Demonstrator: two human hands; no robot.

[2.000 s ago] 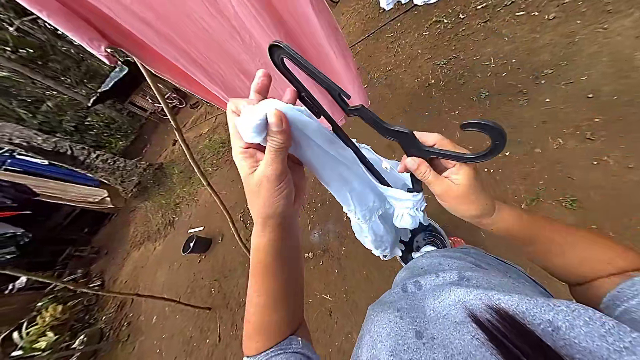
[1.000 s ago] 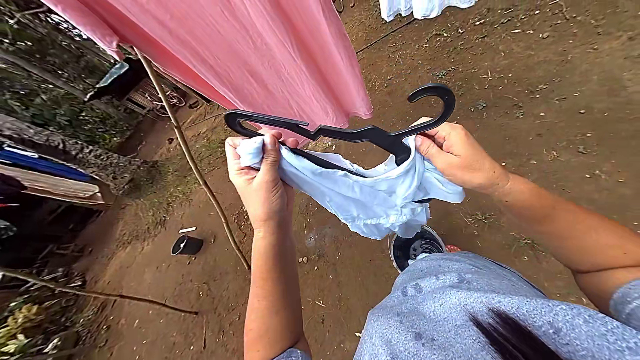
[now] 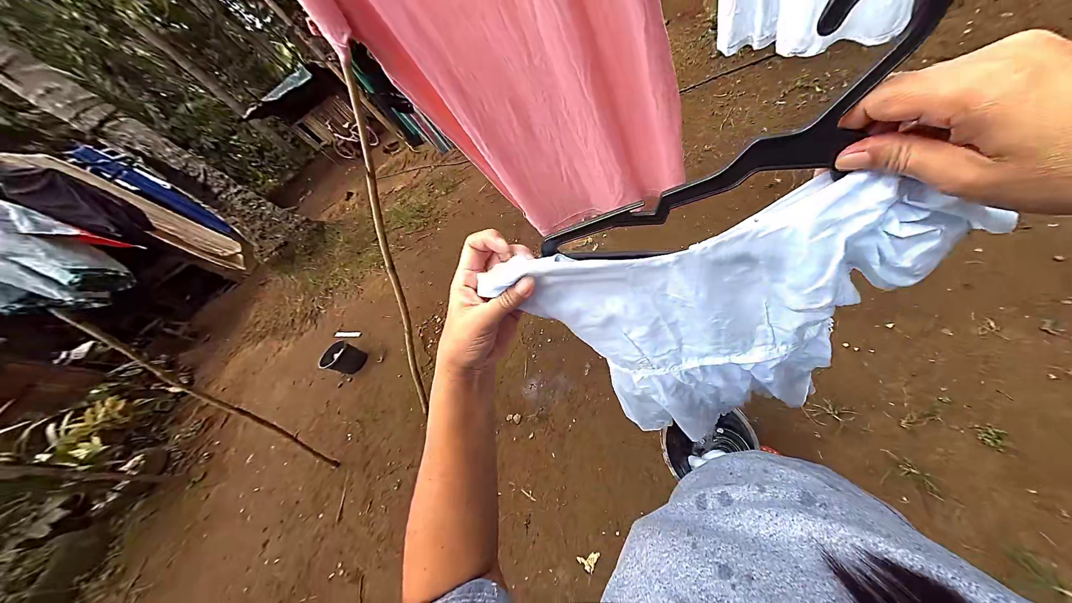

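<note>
My left hand (image 3: 484,306) pinches the waistband end of a wet, light blue ruffled garment (image 3: 720,310) between thumb and fingers. The garment stretches to the right and hangs down with its frilled edge lowest. My right hand (image 3: 963,126) grips a black plastic clothes hanger (image 3: 779,152) near its neck, just above the garment's right end. The hanger slants down to the left, its far tip close beside my left fingers. Part of the hanger is behind or inside the cloth; which one I cannot tell. Its hook is partly cut off by the top edge.
A pink cloth (image 3: 553,100) hangs just ahead, beside a thin wooden pole (image 3: 377,209). White cloth (image 3: 812,25) hangs at the top right. Below the garment stands a bucket (image 3: 712,440) by my shirt. A small black pot (image 3: 343,358) sits on the dirt. Folded tarps (image 3: 63,260) lie left.
My right hand has moved up and to the right with the hanger's hook end. The garment, bunched two seconds ago, is now spread out between my hands.
</note>
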